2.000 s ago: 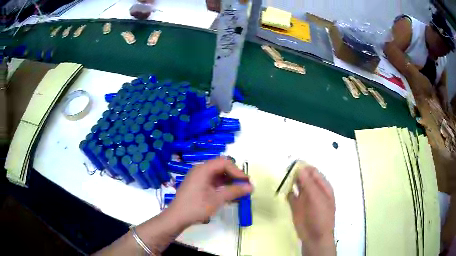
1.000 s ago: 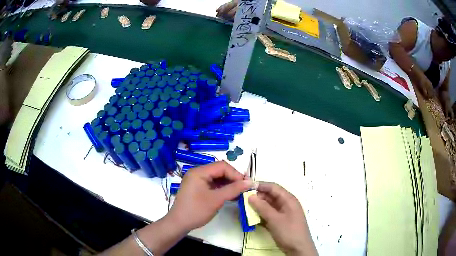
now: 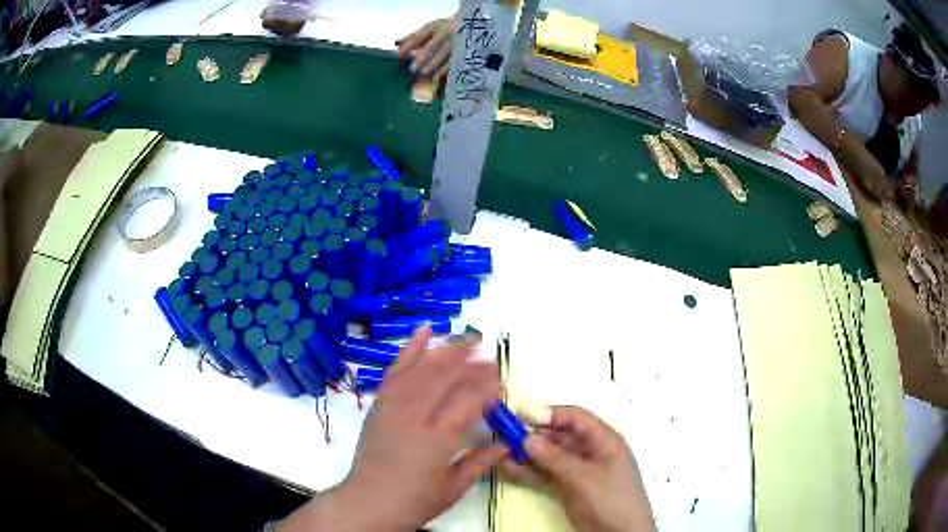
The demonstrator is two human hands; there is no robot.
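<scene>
A blue battery cell (image 3: pixel 508 430) with a pale yellow piece beside it is in my right hand (image 3: pixel 587 462). My left hand (image 3: pixel 421 426) is blurred and close on the cell's left side; I cannot tell whether its fingers grip the cell. A pale yellow adhesive sheet (image 3: pixel 535 509) lies under my hands, partly hidden. A big cluster of blue cells (image 3: pixel 281 270) with dark green ends stands to the left, with several cells lying at its right side and thin red and dark wires at its front.
Another blue cell (image 3: pixel 574 223) with a yellow piece lies at the green belt's (image 3: pixel 343 104) near edge. A grey upright (image 3: pixel 468 125) stands behind the cluster. A tape ring (image 3: pixel 148 218) lies left. Yellow sheet stacks stand left (image 3: pixel 62 249) and right (image 3: pixel 800 395). A person sits at upper right.
A blue cell with a yellow piece now shows at the belt's near edge. The beige pieces on the belt have shifted left. My left hand has opened out and blurred. A hand shows beyond the belt.
</scene>
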